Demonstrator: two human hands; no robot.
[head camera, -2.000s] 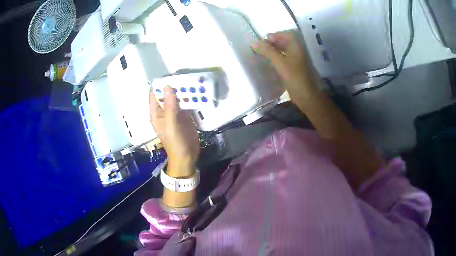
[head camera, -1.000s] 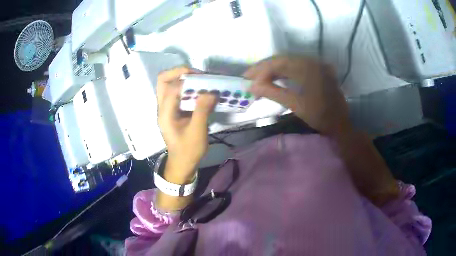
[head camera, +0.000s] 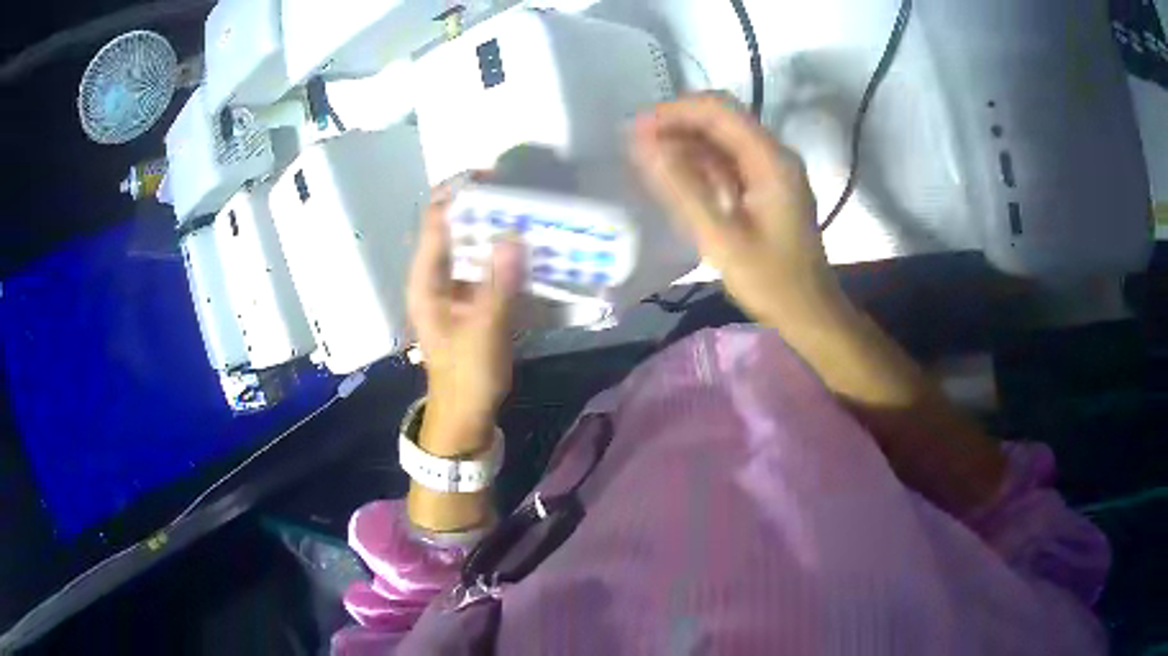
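My left hand (head camera: 464, 301) holds a white remote control (head camera: 544, 240) with blue-purple round buttons, thumb on its face; the remote is blurred. My right hand (head camera: 737, 192) is raised to the right of the remote, apart from it, fingers curled with thumb and index finger near each other; no object shows in it. Behind the remote stands a white projector unit (head camera: 493, 115) with a small dark port block. More white units (head camera: 352, 231) stand in a row to the left.
Another white unit (head camera: 1050, 141) stands at the right, with small dark ports. Black cables (head camera: 871, 115) cross the white tabletop. A round fan (head camera: 127, 87) is at the far left, above a blue surface (head camera: 115, 372). A thin white cable (head camera: 256, 459) runs at lower left.
My right hand has moved away from the remote, up and back. The remote stays in my left hand. The view has shifted over the units.
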